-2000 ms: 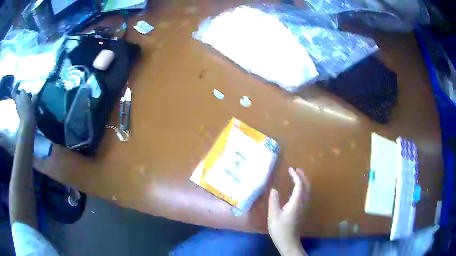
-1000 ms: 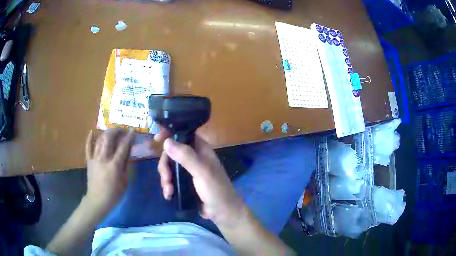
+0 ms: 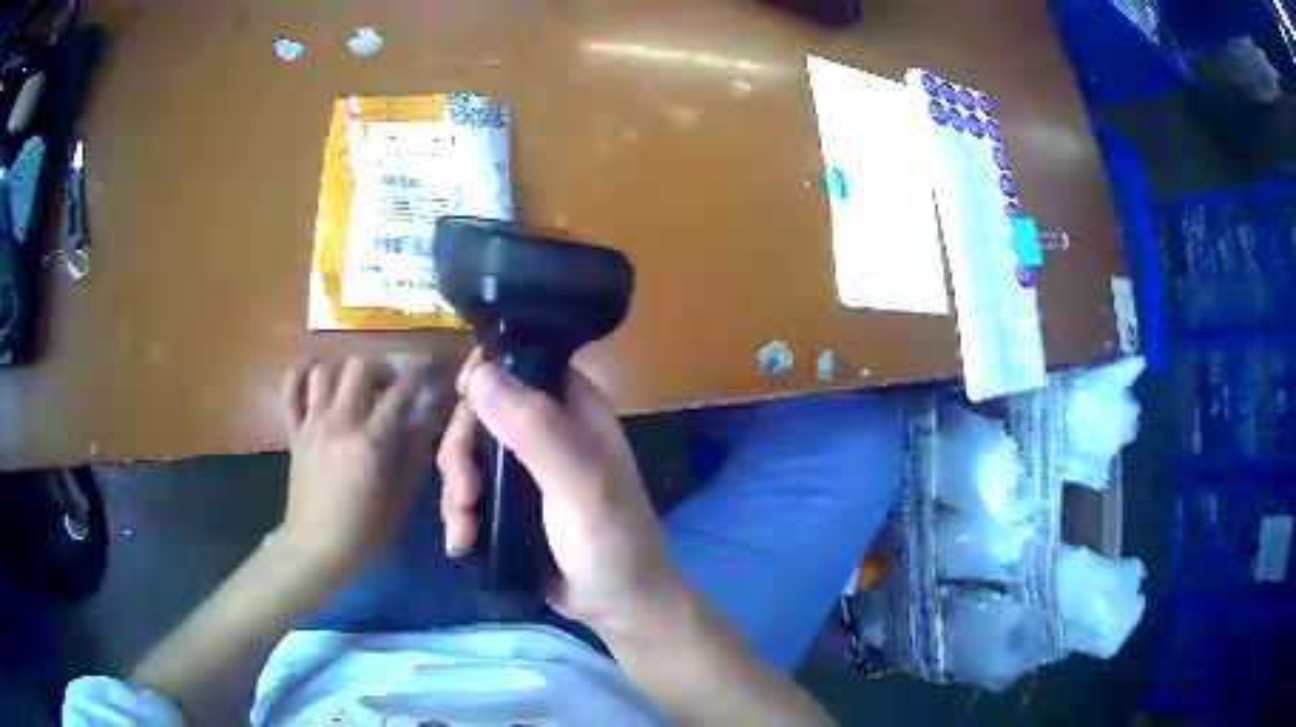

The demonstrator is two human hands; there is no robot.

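An orange-yellow shipping parcel (image 3: 338, 227) with a white printed label lies flat at the left-middle of the table. My right hand (image 3: 562, 497) is shut around the handle of a black barcode scanner (image 3: 533, 284). The scanner is held upright, and its head covers the parcel's lower right corner in the view. My left hand (image 3: 348, 447) is at the table's front edge just below the parcel, with bent, slightly blurred fingers. Whether it holds something small cannot be told.
A small-sticker sheet (image 3: 881, 213) and a purple seal sticker sheet (image 3: 988, 270) with teal clips lie on the right of the brown table (image 3: 682, 185). Small pale pieces lie about. Translucent plastic bags (image 3: 981, 469) stand in a box at the lower right. Blue crates (image 3: 1229, 384) stand beyond.
My right hand has taken hold of the scanner. My left hand has come from the far left to below the parcel. The view has shifted right and down, and the parcel sits straighter.
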